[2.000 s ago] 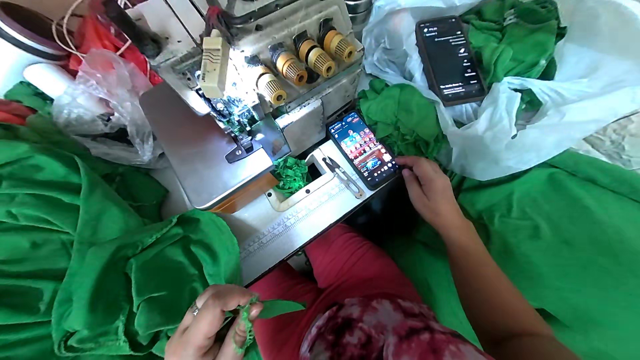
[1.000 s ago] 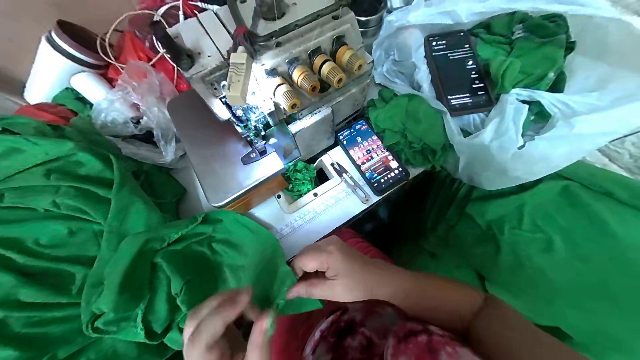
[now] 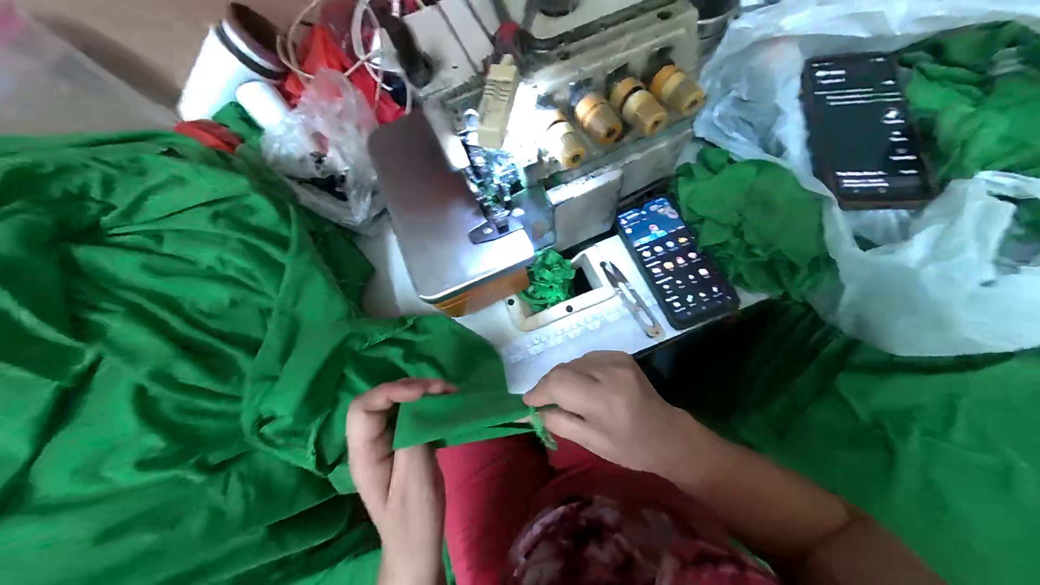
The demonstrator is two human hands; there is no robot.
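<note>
A folded strip of green fabric [image 3: 459,414] is stretched between my two hands, above my lap. My left hand [image 3: 398,447] has its fingers and thumb around the strip's left end. At the right end, my right hand [image 3: 605,410] pinches the edge, where frayed green threads hang down. The strip appears joined to the large heap of green fabric [image 3: 162,325] on the left. Beyond my hands stands an overlock sewing machine [image 3: 569,106], its presser foot [image 3: 491,230] lit by a lamp. Thread snips [image 3: 632,299] lie on the machine's table edge, right of the opening with green scraps [image 3: 550,279].
A smartphone [image 3: 674,260] with a lit screen lies right of the snips. Another smartphone [image 3: 865,130] rests on a white plastic bag [image 3: 902,284] with green cloth. Crumpled green fabric [image 3: 756,219] sits between them. A clear plastic bag [image 3: 325,146] and a white cylinder [image 3: 231,69] stand back left.
My right hand was beside the nearer phone two seconds ago and now holds the fabric edge with my left. That phone's screen picture has changed. The view has shifted.
</note>
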